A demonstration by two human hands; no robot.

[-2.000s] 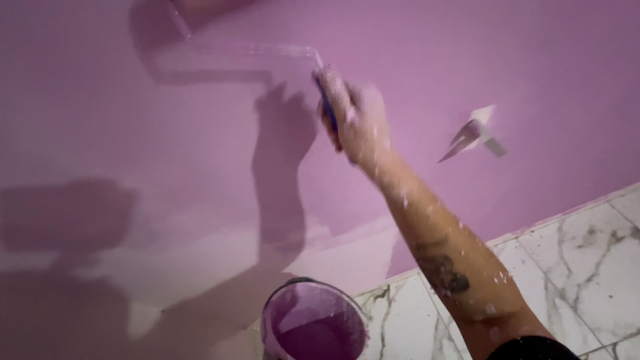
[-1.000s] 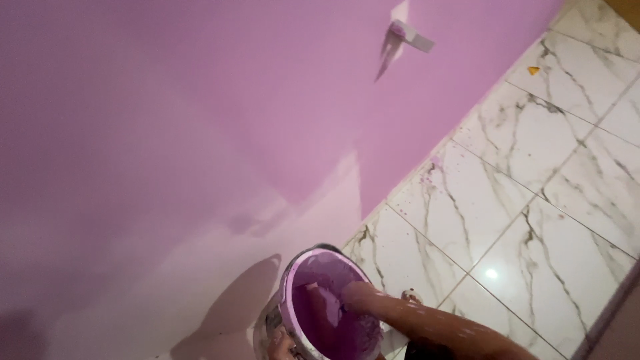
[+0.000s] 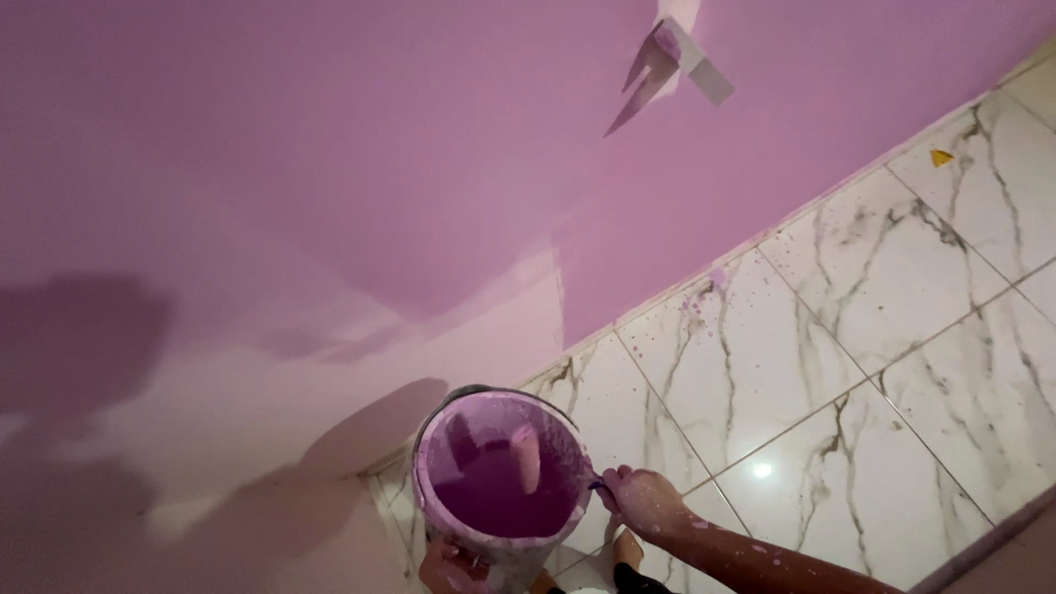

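A paint bucket (image 3: 425, 503) with purple paint inside stands upright at the lower centre, its wall steadied by my left hand (image 3: 454, 568) at the bottom. Inside it, against the inner wall, is a paint roller (image 3: 526, 459) coated in purple. My right hand (image 3: 646, 497), spotted with paint, is closed round the roller's blue handle (image 3: 596, 485) just outside the bucket's right rim. Most of the handle is hidden by the fingers.
The wall (image 3: 462, 148) is purple above and paler low down. A strip of tape (image 3: 709, 80) hangs from an unpainted patch on it. Marble-look floor tiles (image 3: 792, 396) bear paint splashes by the wall; a small yellow scrap (image 3: 940, 157) lies farther off. My feet show below the bucket.
My right hand has come down from the wall with the roller, which is now in the bucket. My left hand, not visible two seconds ago, is at the bucket's side. The view has shifted.
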